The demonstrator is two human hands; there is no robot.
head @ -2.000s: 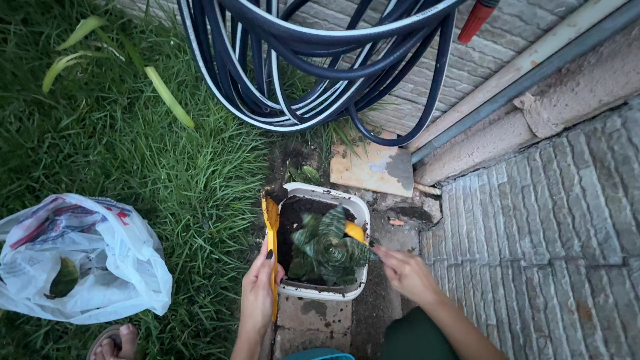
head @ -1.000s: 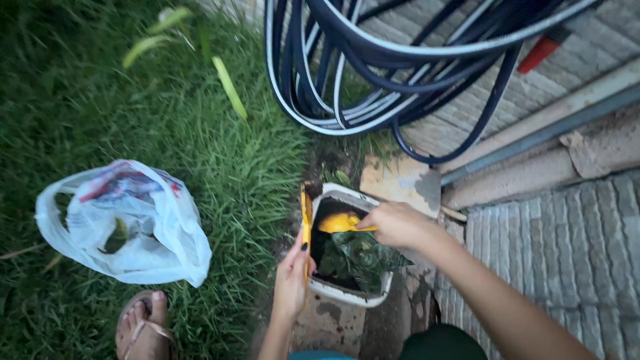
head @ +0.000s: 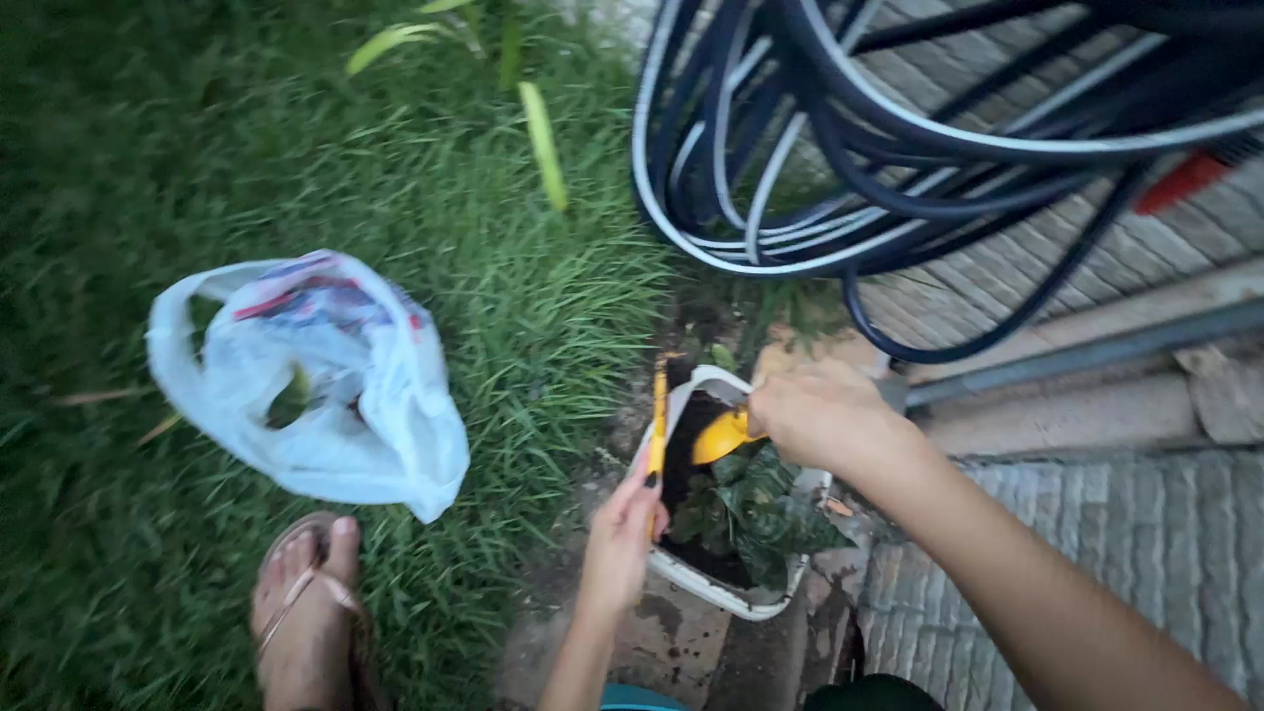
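A white square plastic planter (head: 726, 601) holds dark soil (head: 686, 449) and a broad-leafed green plant (head: 765, 509). My left hand (head: 622, 528) grips a narrow yellow tool (head: 660, 420), seen edge-on, along the planter's left rim; its kind is not clear. Above the far right part of the planter, my right hand (head: 815, 410) is closed on a yellow hand trowel (head: 721, 436). The trowel's blade is over the soil beside the leaves, and its handle is mostly hidden by the fingers.
A coiled dark blue hose (head: 770, 232) hangs beyond the planter, by a textured wall (head: 1057, 583) and a grey pipe (head: 1076, 355). On the grass (head: 533, 326) at left lie a white plastic bag (head: 395, 444) and a sandalled foot (head: 306, 612). A teal object (head: 642, 699) shows at the bottom edge.
My right hand has moved from the planter's right side to its far side, bringing the trowel from the plant's right to the soil at its upper left. The view has shifted left.
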